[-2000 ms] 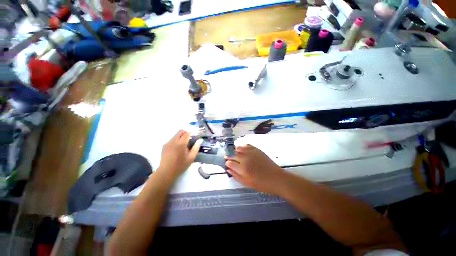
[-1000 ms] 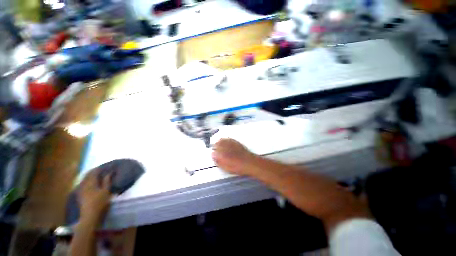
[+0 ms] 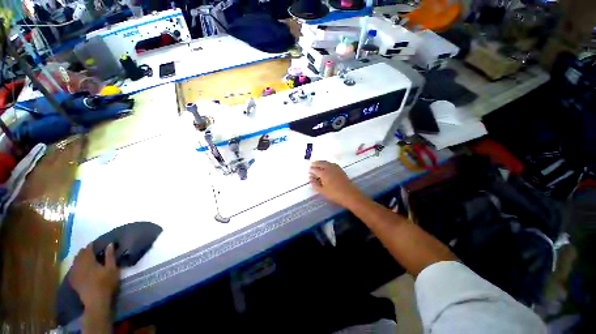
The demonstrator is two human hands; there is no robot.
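A dark grey curved fabric piece [image 3: 140, 240] lies at the left front of the white machine table [image 3: 131, 189]. My left hand [image 3: 95, 274] is on it, and its fingers cover part of it; whether they grip it is unclear. My right hand [image 3: 332, 184] is over the machine bed, right of the needle area, with curled fingers. A small dark piece [image 3: 308, 151] shows just above its fingertips; I cannot tell if they touch. No fabric shows under the presser foot [image 3: 242, 171] of the white sewing machine [image 3: 274, 139].
Scissors [image 3: 418, 155] with red and yellow handles lie at the table's right end. A thin red tool [image 3: 369, 149] lies beside the machine bed. Thread cones [image 3: 302, 79] stand behind the machine head. Blue cloth [image 3: 72, 114] is piled at the back left. Another sewing machine [image 3: 147, 34] stands beyond.
Both hands have left the needle area. My left hand has moved to the curved piece at the left. My right hand has moved right along the bed. The view has shifted.
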